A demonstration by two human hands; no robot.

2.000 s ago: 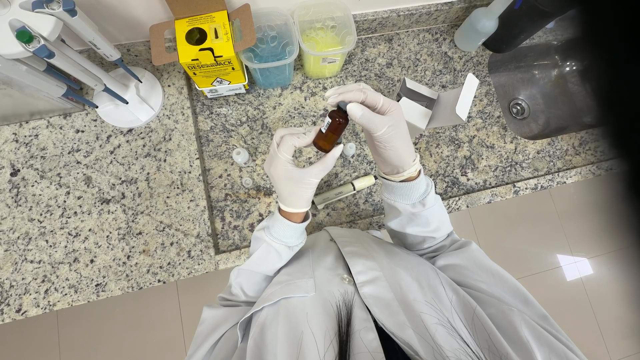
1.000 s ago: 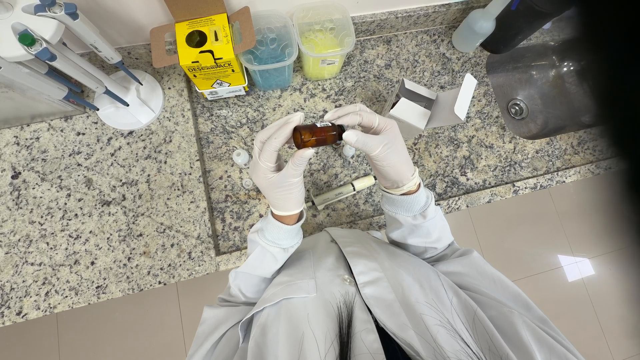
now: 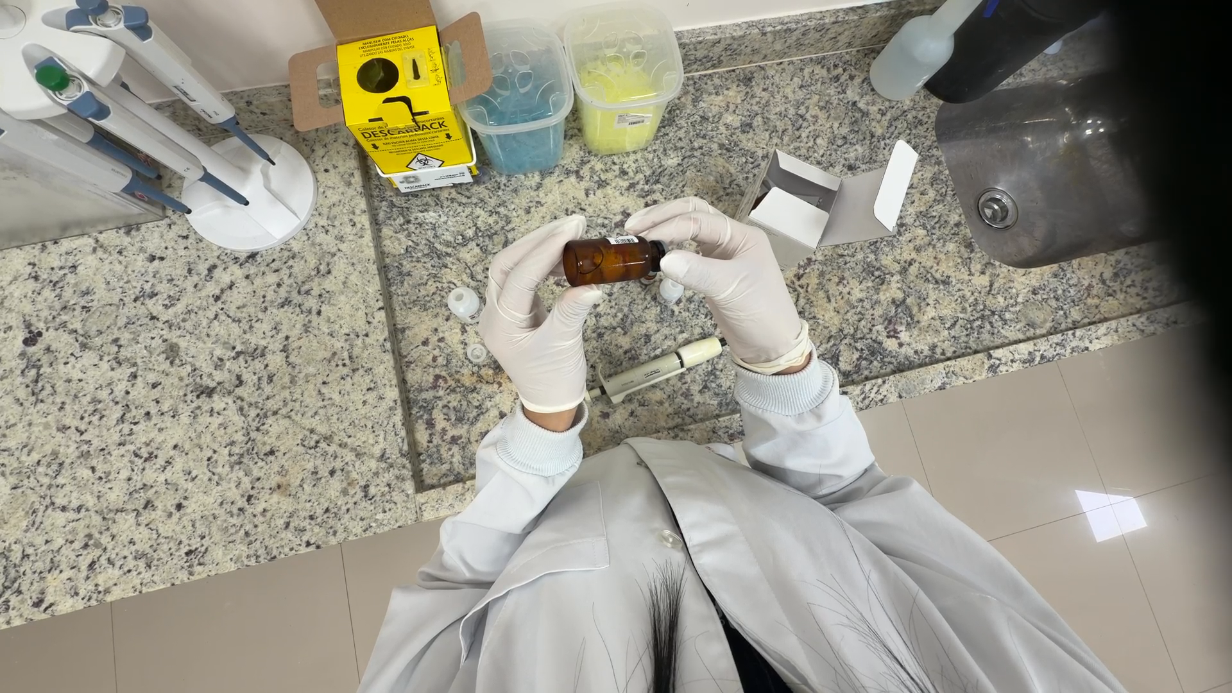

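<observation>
An amber bottle (image 3: 606, 261) with a dark cap lies on its side between my gloved hands, above the granite counter. My left hand (image 3: 541, 313) grips its base end between thumb and fingers. My right hand (image 3: 722, 279) holds the cap end with thumb and fingertips. Under the hands, a pale micropipette (image 3: 659, 372) rests on the counter. A small white-capped vial (image 3: 464, 304) stands left of my left hand, with a small white cap (image 3: 476, 353) below it. Another small white vial (image 3: 671, 290) is partly hidden by my right hand.
An opened white carton (image 3: 794, 217) is right of my right hand, near a steel sink (image 3: 1059, 183). At the back are a yellow sharps box (image 3: 399, 96), a tub of blue tips (image 3: 523, 135) and one of yellow tips (image 3: 616, 111). A pipette stand (image 3: 252, 207) is at left.
Two seconds ago the bottle was tilted with its cap up; one second ago it lay sideways, as now. Both hands still hold it.
</observation>
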